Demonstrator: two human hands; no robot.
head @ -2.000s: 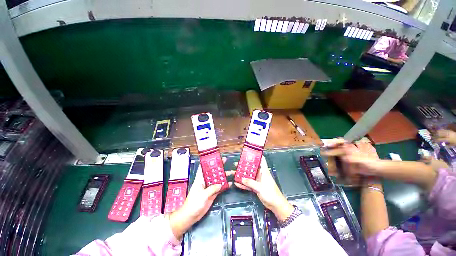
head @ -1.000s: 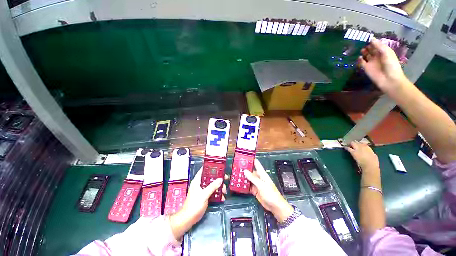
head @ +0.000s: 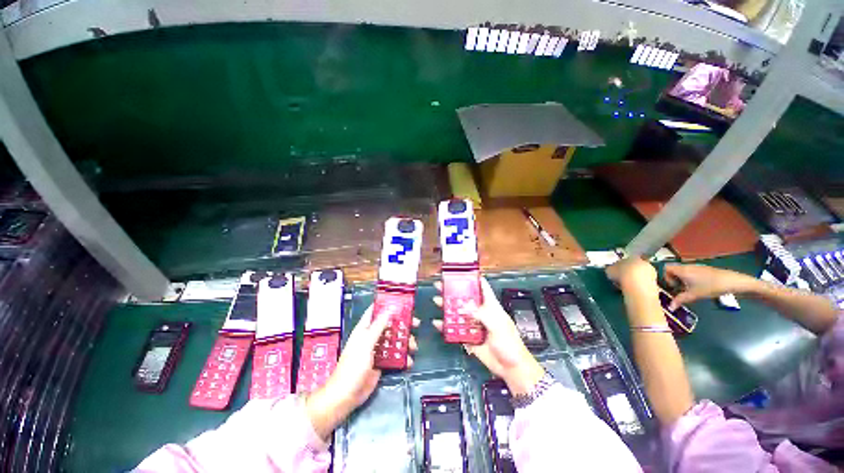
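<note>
My left hand [head: 356,362] holds an open red flip phone [head: 397,300], thumb on its red keypad. My right hand [head: 498,340] holds a second open flip phone [head: 460,277], thumb also on the keypad. Both phones stand upright side by side, their screens lit white with blue shapes. Three more open flip phones lie at left on the green mat, one of them here [head: 273,337]. A closed handset [head: 162,357] lies farther left. Below my hands a clear blister tray [head: 375,434] holds several closed handsets, one of them here [head: 444,434].
A yellow box with a grey flap [head: 523,173] and a yellow roll [head: 463,183] stand at the back. A pen [head: 539,226] lies on the brown board. Stacked trays [head: 37,369] rise at far left. At right another person's hands [head: 696,285] hold a dark handset beside the grey post [head: 713,175].
The phones in my hands moved from leaning apart to nearly parallel, and their blue screen patterns changed. The other person's raised arm came down to a handset. The view shifted slightly.
</note>
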